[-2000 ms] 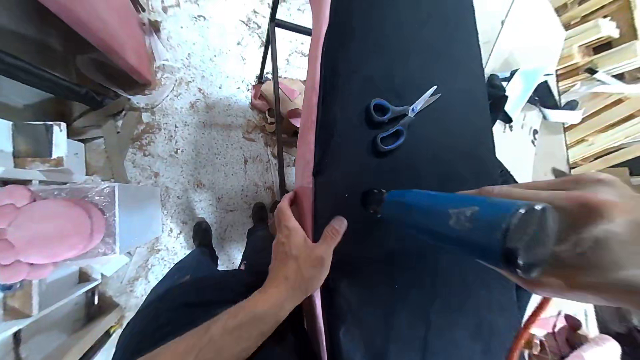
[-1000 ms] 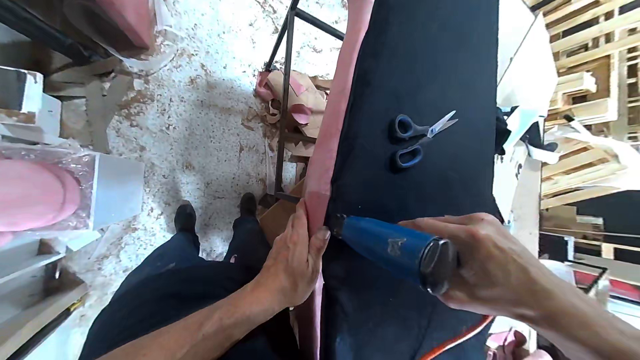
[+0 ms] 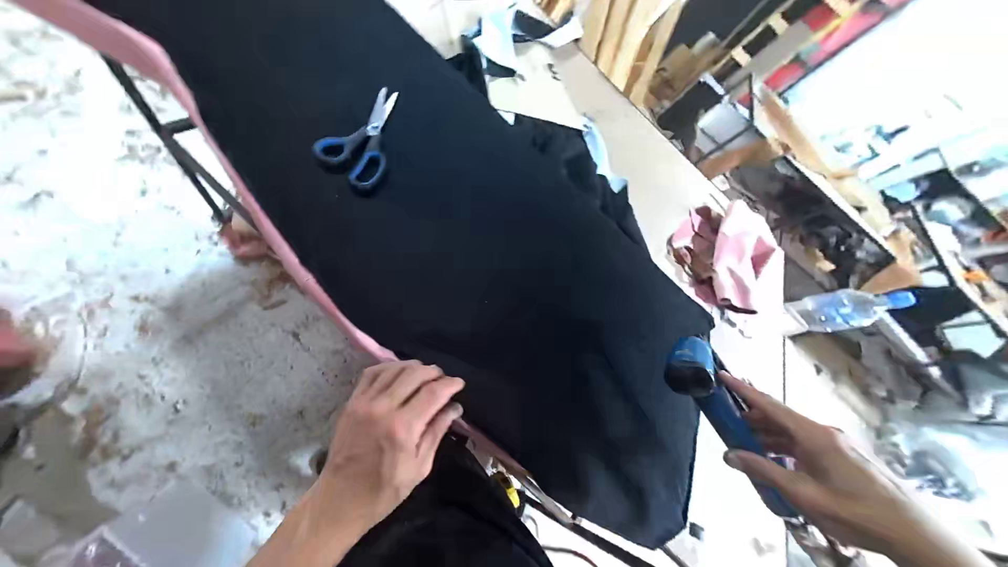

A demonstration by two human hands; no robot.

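My left hand (image 3: 402,429) rests on the near edge of a long panel covered in black fabric (image 3: 504,276), its fingers curled over the pink upholstery edging (image 3: 291,264). At the panel's right end, my right hand (image 3: 803,465) grips a blue pneumatic staple gun (image 3: 732,421) by its handle; the tool's head is close to the fabric's corner, and whether it touches is unclear. Scissors with blue and black handles (image 3: 366,146) lie partly spread on the black fabric, up and left of both hands.
Behind the panel runs a pale worktable (image 3: 622,134) with fabric scraps, crumpled pink fabric (image 3: 732,256) and a plastic bottle (image 3: 846,309). A dark metal frame (image 3: 169,142) stands below the left side. Wooden strips (image 3: 622,39) lie farther back. The floor (image 3: 142,260) is littered with debris.
The staple gun in my right hand has moved away from the pink edging and my left hand, over to the panel's right end. The view has turned strongly to the right.
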